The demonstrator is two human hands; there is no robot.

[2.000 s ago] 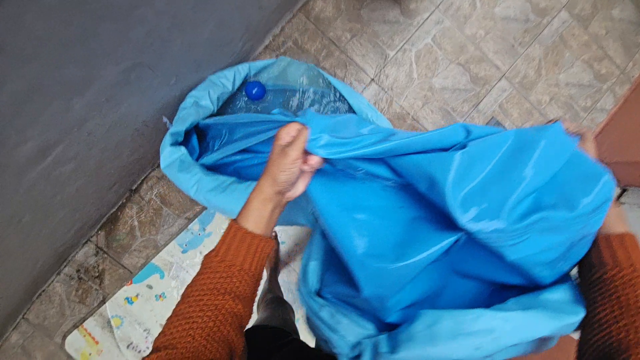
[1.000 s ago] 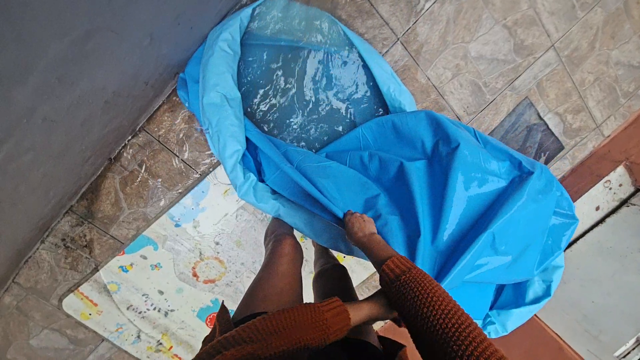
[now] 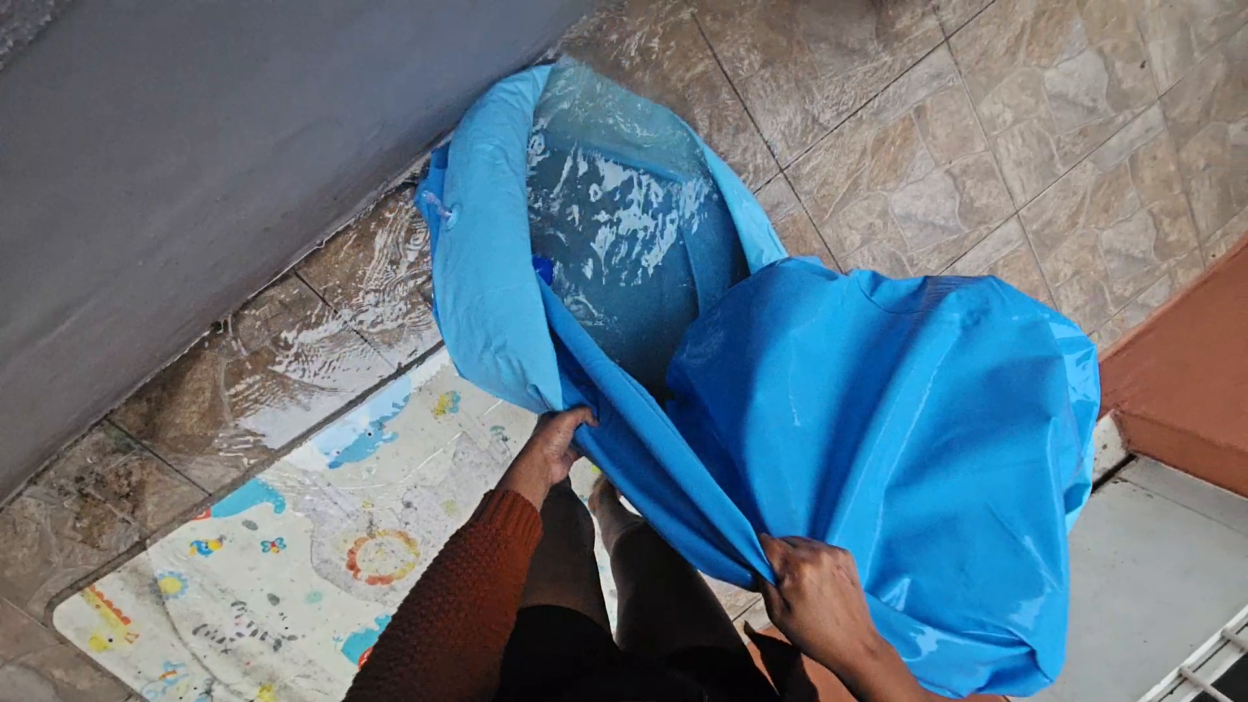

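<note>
A blue plastic inflatable pool (image 3: 877, 419), folded and partly limp, lies across the middle, its light blue rim curving around water at the upper left. My left hand (image 3: 558, 444) grips its near edge where the light rim meets the darker blue wall. Farther right along that edge, my right hand (image 3: 814, 585) is closed on a bunched fold of the wall. A small dark blue round object (image 3: 543, 269) shows partly at the inner side of the rim, the rest hidden. A clear valve (image 3: 436, 205) sticks out on the rim's outer left side.
A grey wall (image 3: 244, 146) runs along the upper left, with wet stone-pattern floor tiles (image 3: 322, 331) at its foot. My legs are beside a printed foam mat (image 3: 292, 546). At right are a reddish-brown step edge (image 3: 1185, 380), pale tiles and a white metal rack (image 3: 1204, 673).
My left hand now grips the pool's edge at the rim, and my right hand holds the wall. Water has spread over the tiles beside the grey wall. The pool's right part bulges more.
</note>
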